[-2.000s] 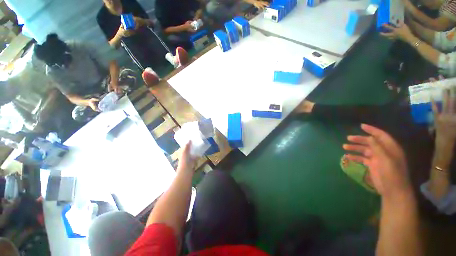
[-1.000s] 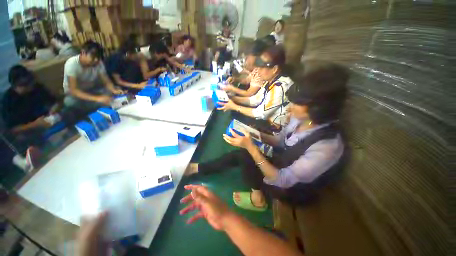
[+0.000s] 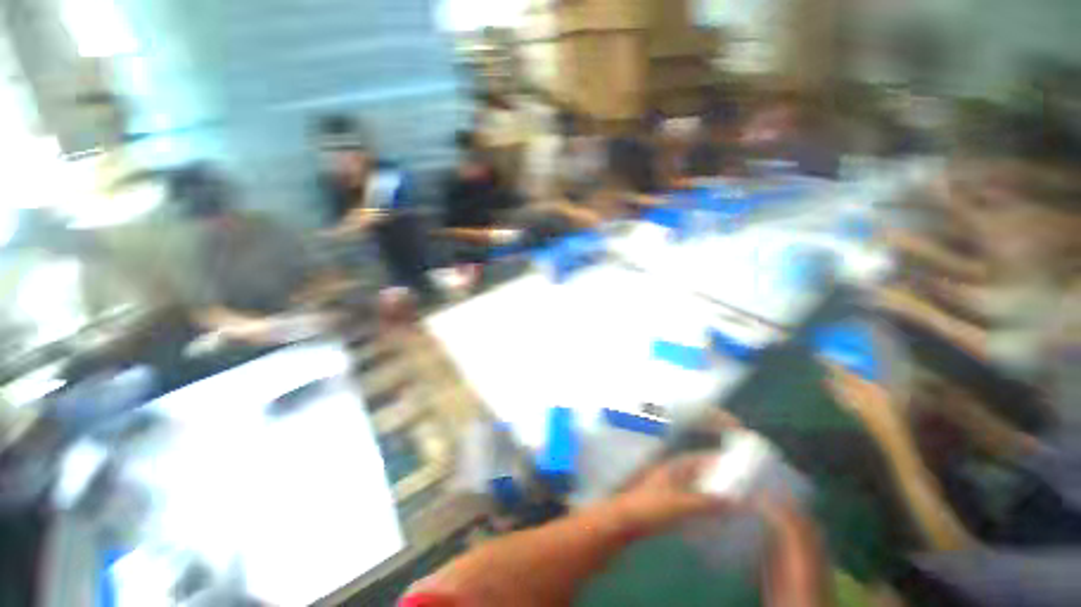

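The view is strongly blurred. My left hand (image 3: 666, 489) reaches in from the lower left and is closed on a white, partly see-through item (image 3: 737, 467), held above the green floor at the lower right of the board. My right hand (image 3: 792, 536) is at the item's lower right side, with its fingers against it; their exact grip is smeared. The item's shape and any contents cannot be made out. A blue box (image 3: 557, 443) stands at the board's near corner, and a white-and-blue box (image 3: 638, 421) lies beside it.
The white board (image 3: 533, 338) holds more blue boxes (image 3: 680, 353) along its right edge. A separate white board (image 3: 267, 474) is at the left, with wooden pallet slats (image 3: 409, 391) between them. Another person's hand (image 3: 863, 397) is at the right near a blue box (image 3: 845, 346). Several people sit around.
The view swung right, then back left. The white item has moved right, away from the board corner. My right hand, spread and empty before, has come to the item beside my left hand.
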